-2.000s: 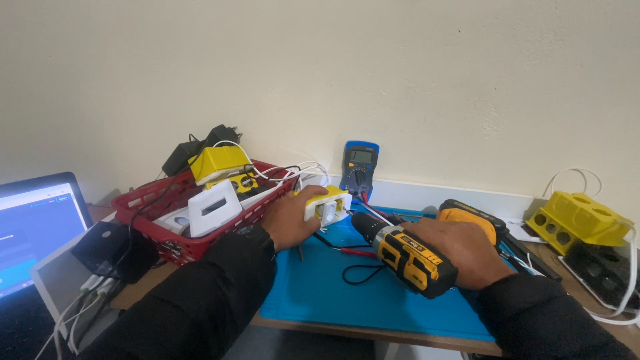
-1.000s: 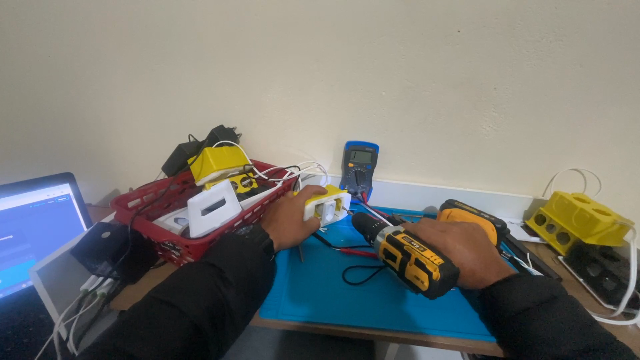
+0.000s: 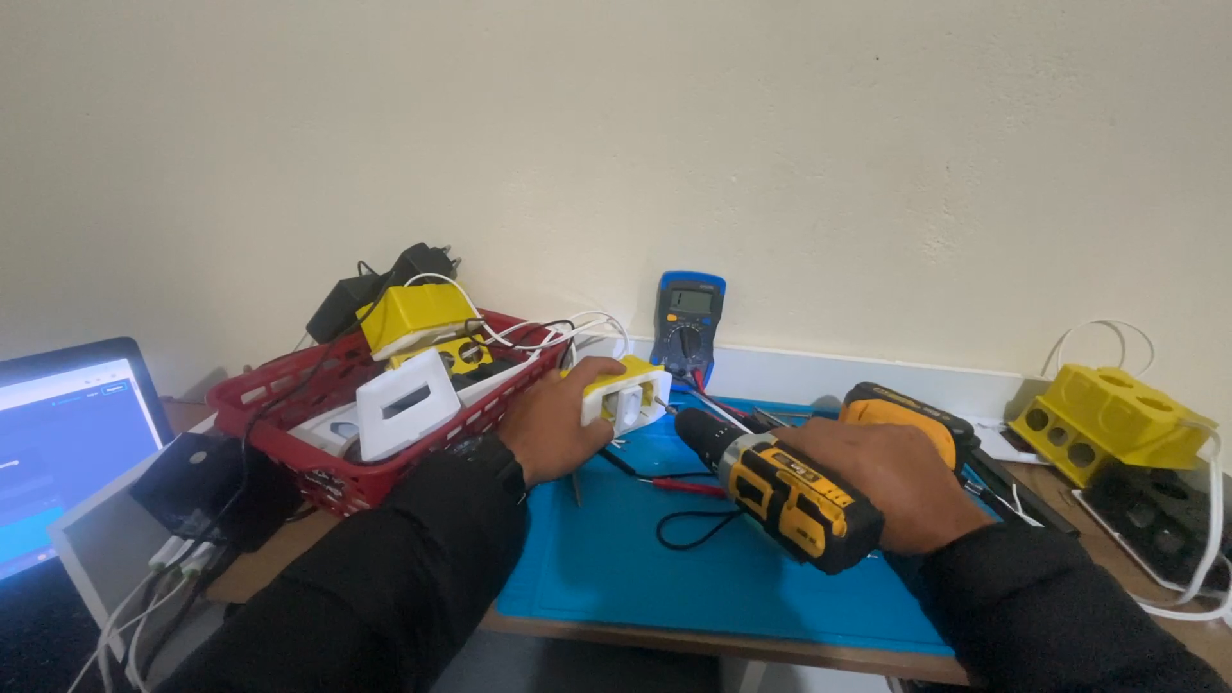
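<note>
My left hand (image 3: 560,416) grips a yellow electrical box with a white socket module (image 3: 628,399), held on its side above the blue work mat (image 3: 616,549). In my right hand (image 3: 890,474) is a yellow and black cordless drill (image 3: 794,496), its chuck pointing left. The bit reaches the right edge of the white module; whether it sits in a screw cannot be told. Behind them a blue digital multimeter (image 3: 688,327) leans against the wall. Its red probe (image 3: 685,487) and a black lead lie on the mat.
A red plastic basket (image 3: 385,476) with yellow boxes, a white cover plate and adapters stands at left, beside a laptop (image 3: 77,452). At right, another yellow electrical box (image 3: 1116,419) with white cable sits near a black plate (image 3: 1150,520).
</note>
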